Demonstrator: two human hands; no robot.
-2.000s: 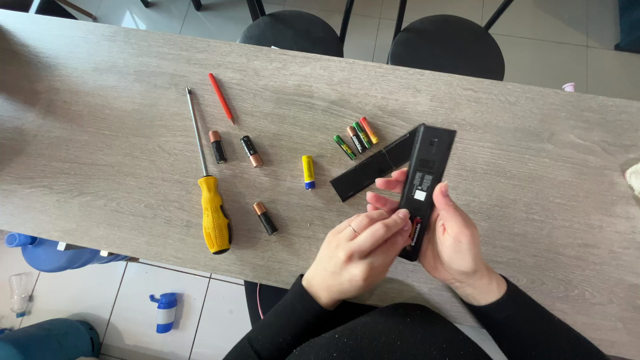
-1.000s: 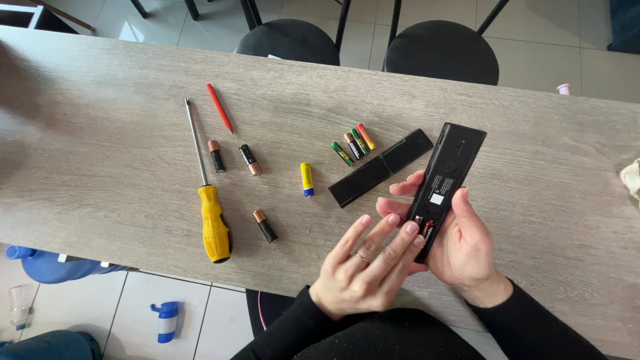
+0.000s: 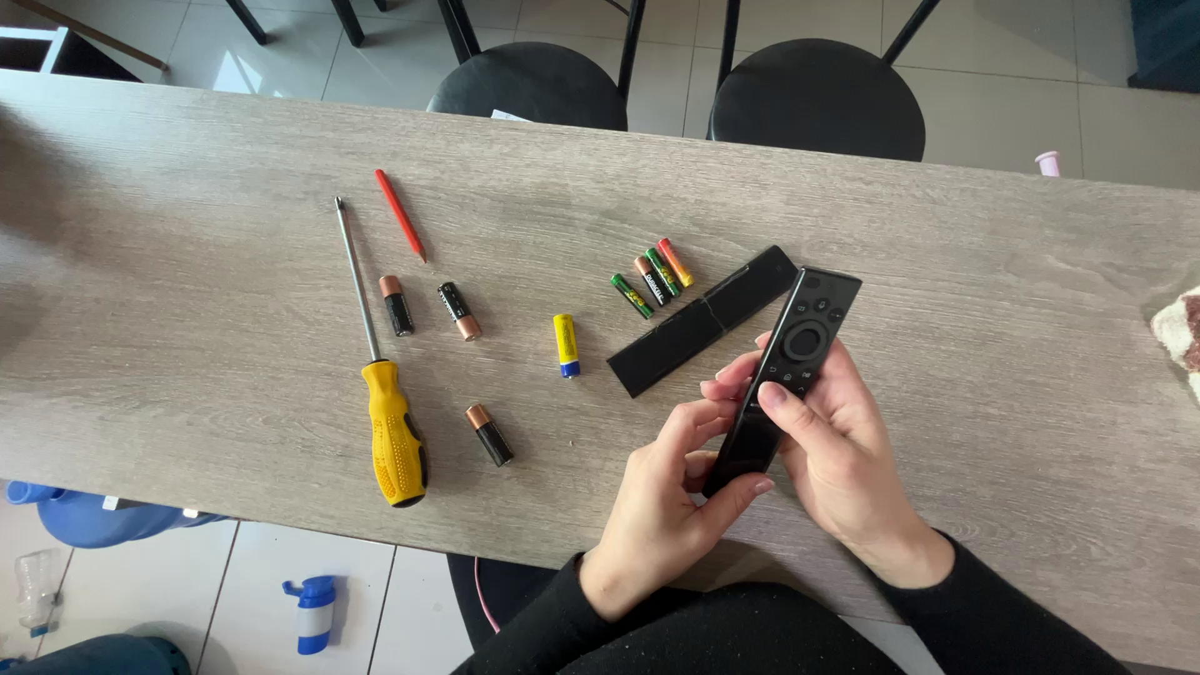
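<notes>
Both hands hold a black remote control [image 3: 803, 342], its button side facing up. My left hand [image 3: 670, 497] grips its lower end between thumb and fingers. My right hand [image 3: 834, 436] holds its right side, the thumb on the front below the round pad. Its back is hidden. Beside it on the table lies a long black plastic cover [image 3: 701, 322]. Several small batteries [image 3: 662, 272] lie together just above the cover. A yellow and blue battery [image 3: 566, 345] lies left of it. Farther left are black and copper batteries [image 3: 396, 306], a yellow-handled screwdriver [image 3: 397, 436] and a red pencil [image 3: 400, 215].
The wood-look table [image 3: 187, 281] spans the view. Two black round chairs [image 3: 816, 98] stand beyond its far edge. A patterned cloth [image 3: 1183, 333] is at the right edge. On the tiled floor below are a blue and white bottle-like item [image 3: 315, 614] and a large blue container [image 3: 112, 516].
The remote has been turned over: its back, with an open battery compartment, faced up before, and its buttons face up now. My left fingers have moved from the compartment to around the lower end.
</notes>
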